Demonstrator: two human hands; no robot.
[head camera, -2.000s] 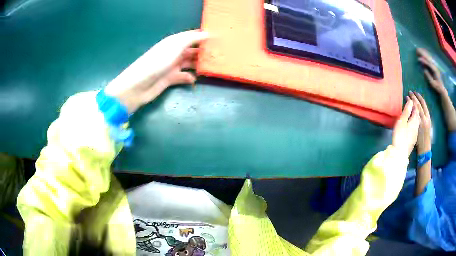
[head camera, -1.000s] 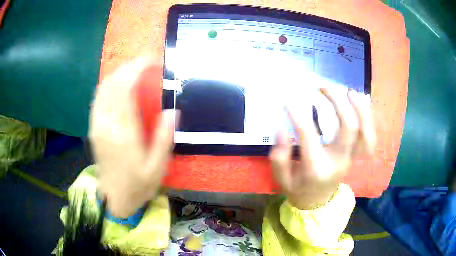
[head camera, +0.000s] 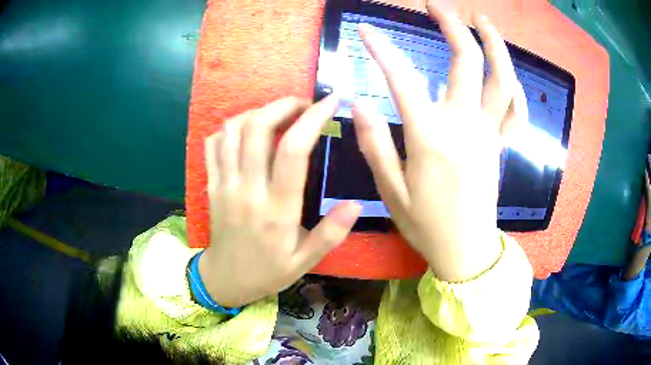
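Observation:
A black-edged tablet (head camera: 528, 203) with a lit screen and white glare lies on an orange-red foam carrier (head camera: 243, 68) in front of me. My left hand (head camera: 260, 192) rests over the tablet's left edge, fingers apart, thumb over the lower left of the screen. A small yellow tab (head camera: 331, 128) shows at that edge beside the index finger. My right hand (head camera: 446, 142) is spread over the middle of the screen, index fingertip near the upper left. It hides much of the display and part of the dark on-screen window (head camera: 350, 167).
The carrier lies on a shiny green surface (head camera: 93, 93). At the right edge are a neighbour's blue sleeve (head camera: 607, 292) and part of another orange-red piece (head camera: 639, 221). A yellow-green garment (head camera: 20, 187) shows at the far left, above a yellow floor line.
The carrier and tablet first came in front of me, then shifted slightly right in view. My right hand has moved up over the screen. My left hand now lies spread at the tablet's left edge.

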